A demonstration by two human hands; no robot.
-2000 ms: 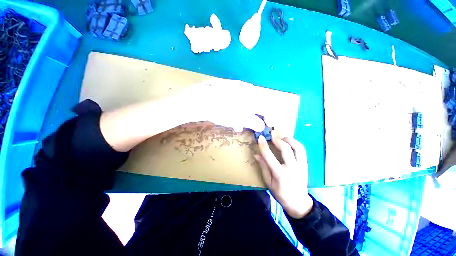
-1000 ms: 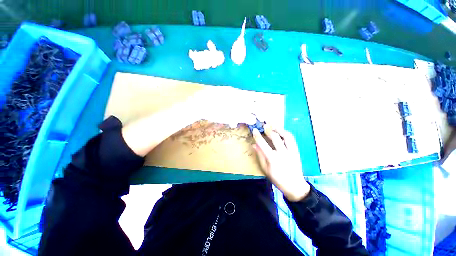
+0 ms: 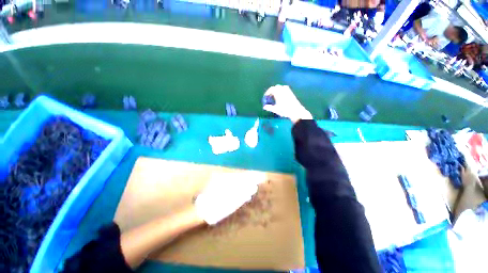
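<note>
My right hand (image 3: 286, 103) is stretched out over the dark green belt, its fingers around a small dark block part (image 3: 269, 99). My left hand (image 3: 229, 198), in a white glove, lies on the tan cardboard mat (image 3: 257, 256). Its fingers are washed out by glare, so I cannot tell if they hold anything. Dark marks show on the mat beside it. A cluster of blue-grey blocks (image 3: 154, 130) lies beyond the mat at the left. A white squeeze bottle (image 3: 251, 136) and a crumpled white wipe (image 3: 223, 143) lie beyond the mat.
A blue bin (image 3: 115, 139) of black straps stands at the left. Spaced blocks (image 3: 230, 109) lie along the belt's near edge. A second mat (image 3: 369, 197) at the right bears a row of blocks (image 3: 411, 198). Another person's arm (image 3: 471, 189) is at the right edge. Blue trays (image 3: 332, 61) stand across the belt.
My right hand has left the mat and moved forward over the belt. My left hand stays on the mat but has shifted left. The view has tilted up, showing more of the belt.
</note>
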